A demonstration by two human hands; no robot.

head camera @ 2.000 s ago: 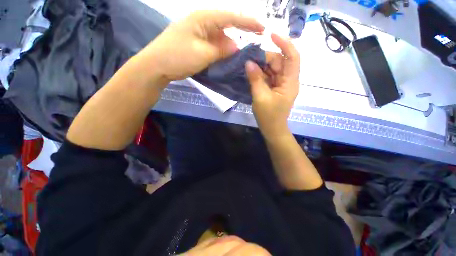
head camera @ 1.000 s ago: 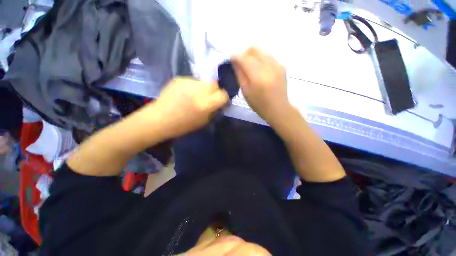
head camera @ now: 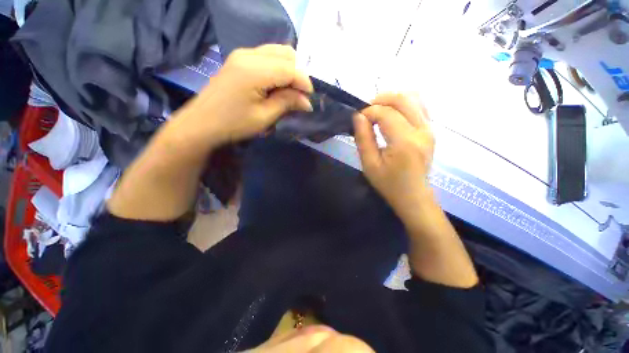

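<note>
My left hand (head camera: 258, 93) and my right hand (head camera: 396, 141) pinch a small dark grey cloth piece (head camera: 327, 118) between them, its upper edge stretched from one hand to the other. It is held above the table's front edge, away from the needle area. My fingers cover both ends of the piece. A large dark grey garment (head camera: 131, 62) lies heaped to the left of my left hand.
The sewing machine (head camera: 579, 41) is at the upper right, with a grey cylinder (head camera: 525, 63) by its foot. Black-handled scissors (head camera: 543, 91) and a smartphone (head camera: 570, 153) lie at the right. A red basket (head camera: 24, 200) holds white cut pieces (head camera: 86, 172) at the left. Dark cloth (head camera: 538, 310) lies below the table.
The hands have moved apart and the dark piece between them is now spread out. The view has turned, showing more of the machine and the basket.
</note>
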